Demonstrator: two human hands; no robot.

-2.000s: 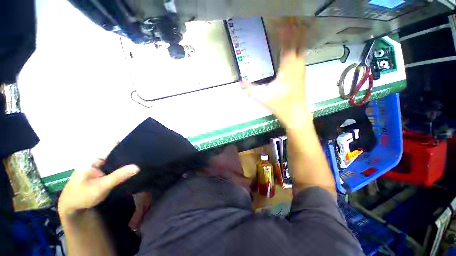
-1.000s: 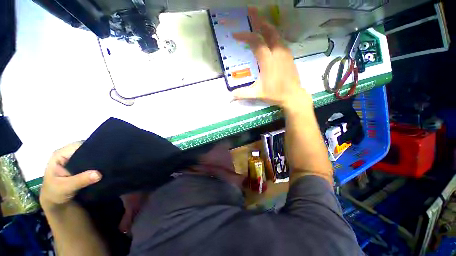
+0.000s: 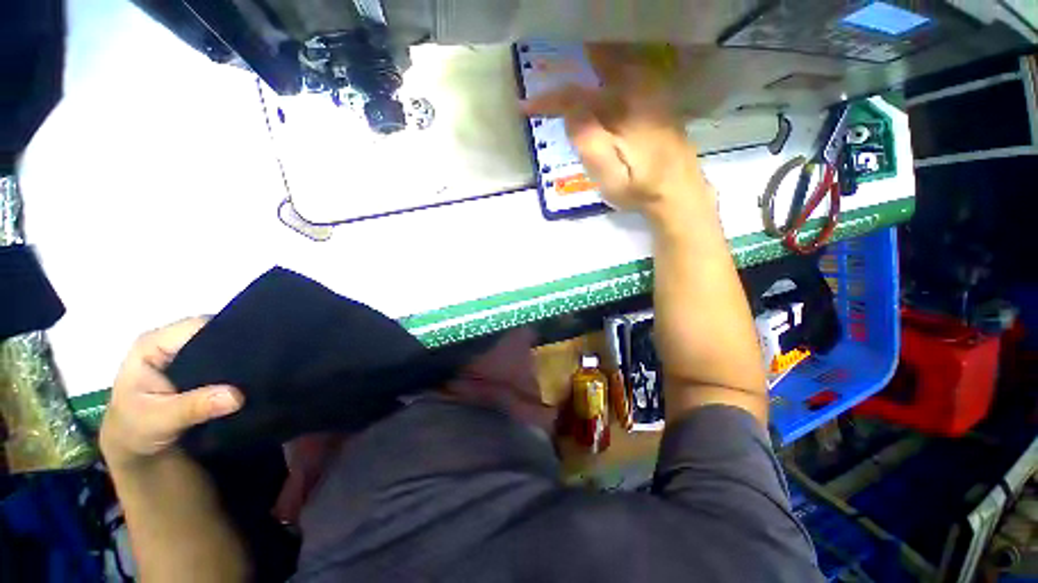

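A smartphone [image 3: 560, 148] with a lit white screen and an orange patch lies on the machine bed, right of the needle area. My right hand [image 3: 637, 148] is over its right part, fingers apart and partly blurred; a finger points at the screen. My left hand [image 3: 165, 393] holds a black cloth piece [image 3: 307, 353] by its left edge, thumb on top, at the table's front edge. The cloth's lower part runs into the dark area by my lap. The presser foot area [image 3: 385, 112] has no cloth under it.
The sewing machine head [image 3: 512, 21] spans the top. Shears [image 3: 810, 199] with red and dark handles lie at the right, beside a green tray of small parts [image 3: 871, 148]. Below the table edge are a bottle [image 3: 591, 401], an open box [image 3: 641, 370], a blue basket [image 3: 882, 330] and a red bin [image 3: 950, 370].
The phone screen shows a different page from two seconds ago. My right fingers have shifted over the screen. My left hand and the cloth have moved slightly left and the cloth lies flatter.
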